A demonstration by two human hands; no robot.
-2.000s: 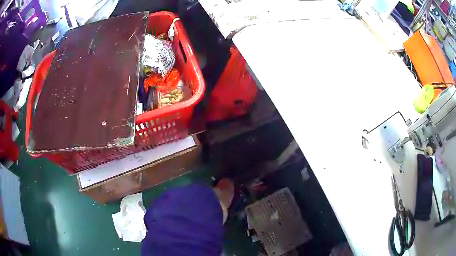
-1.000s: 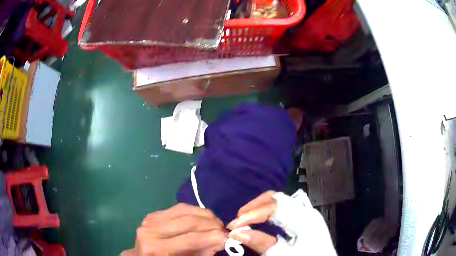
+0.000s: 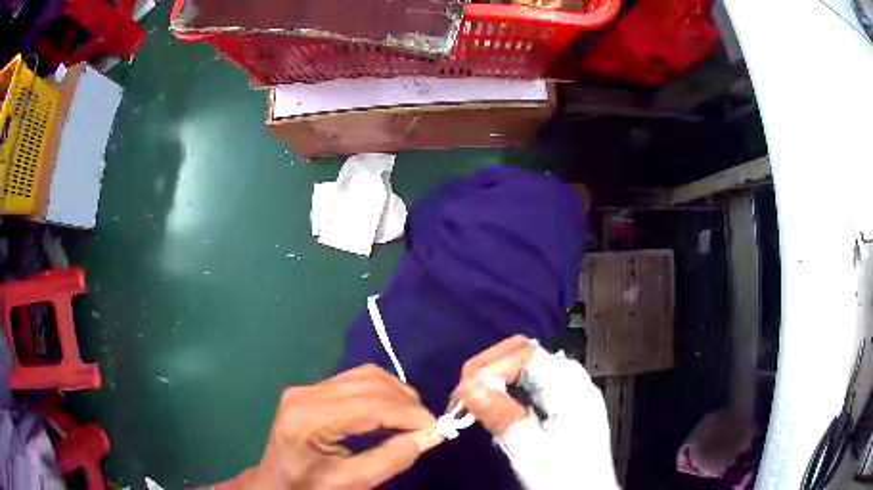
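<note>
A narrow white cord (image 3: pixel 385 335) runs up from my fingers over the dark purple-blue cloth (image 3: pixel 488 254) on my lap. Between my hands the cord forms a small loop and knot (image 3: pixel 452 422). My bare left hand (image 3: pixel 349 431) pinches the knot between thumb and fingertips. My right hand (image 3: pixel 536 412), in a white glove with bare fingertips, holds the loop side of the cord. The fingertips of both hands are close together above the lap. The lower edge of the picture cuts off part of both hands.
A red basket (image 3: pixel 383 57) with a dark board stands on a carton (image 3: pixel 412 129) ahead. A white scrap (image 3: pixel 356 206) lies on the green floor. Red stools (image 3: pixel 50 330) and a yellow crate (image 3: pixel 29 134) are at left. The white table edge (image 3: pixel 814 191) and black scissors handles (image 3: pixel 831 455) are at right.
My hands came into view after the first frame. Since one second ago, the right hand has turned and drawn slightly away from the left, with the small loop stretched between them.
</note>
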